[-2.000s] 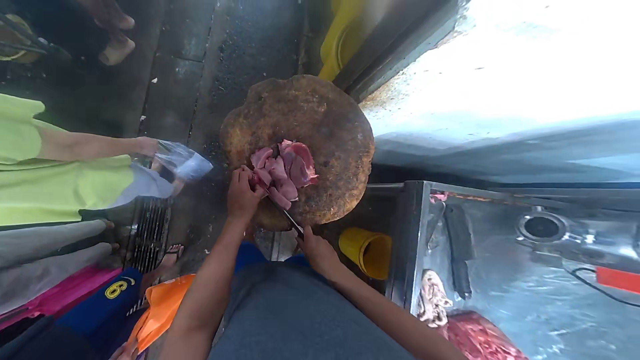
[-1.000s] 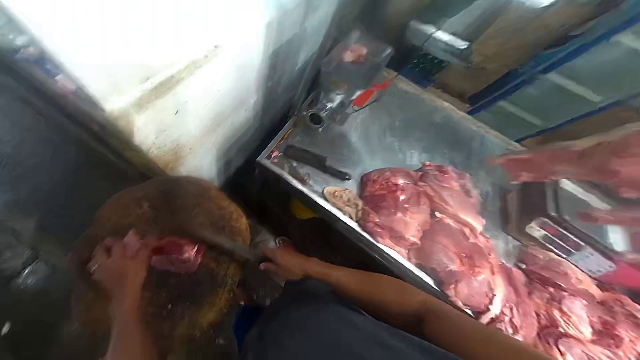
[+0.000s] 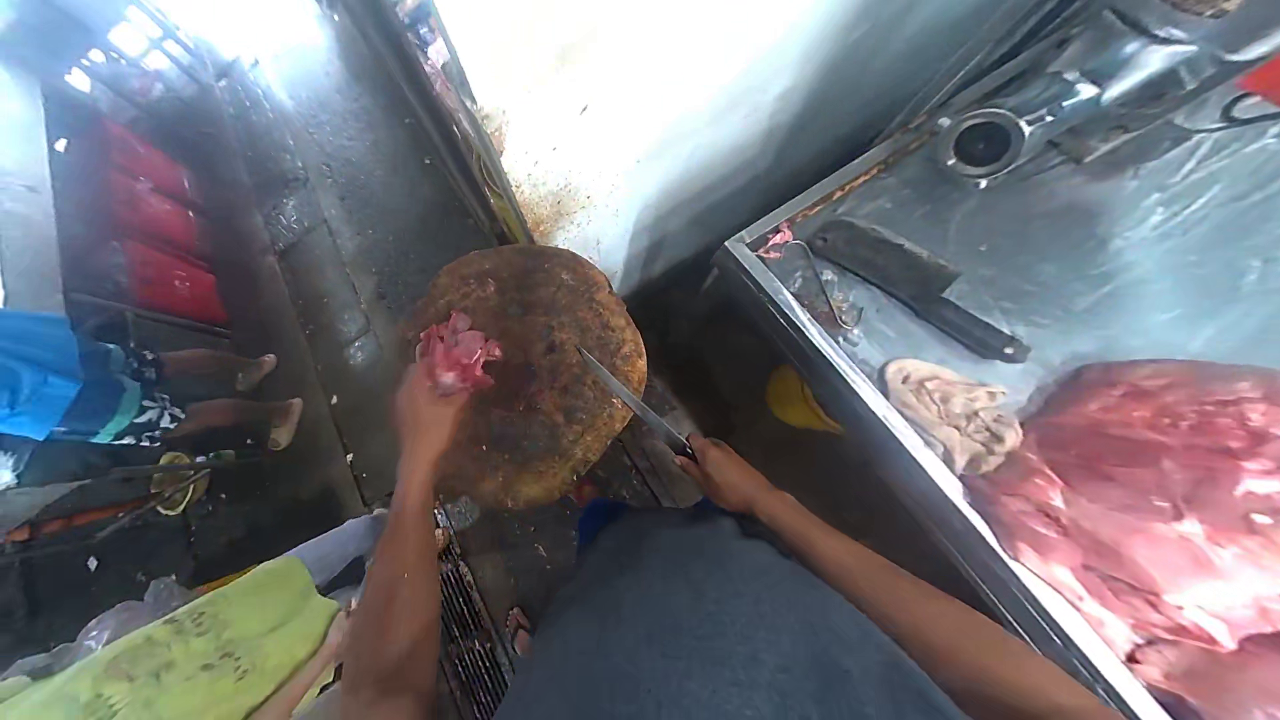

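Observation:
A round wooden chopping block (image 3: 545,400) stands in front of me, its top stained dark. At its left side my left hand (image 3: 430,400) holds a bunch of cut raw meat (image 3: 458,355); the fingers are partly hidden under the pieces. My right hand (image 3: 725,472) grips the handle of a knife (image 3: 635,402) off the block's right edge, and the blade points up and left over the wood.
The metal table (image 3: 880,400) at right bears a cleaver (image 3: 915,290), a metal hook (image 3: 828,290), a crumpled cloth-like piece (image 3: 950,415), large cuts of raw meat (image 3: 1160,500) and a meat grinder (image 3: 985,145). Left are other people's legs (image 3: 225,415) and a yellow-green garment (image 3: 190,650).
The view has swung back left. The meat, resting on the block in both earlier frames, is now gathered in my left hand at the block's left side. The knife stays in my right hand.

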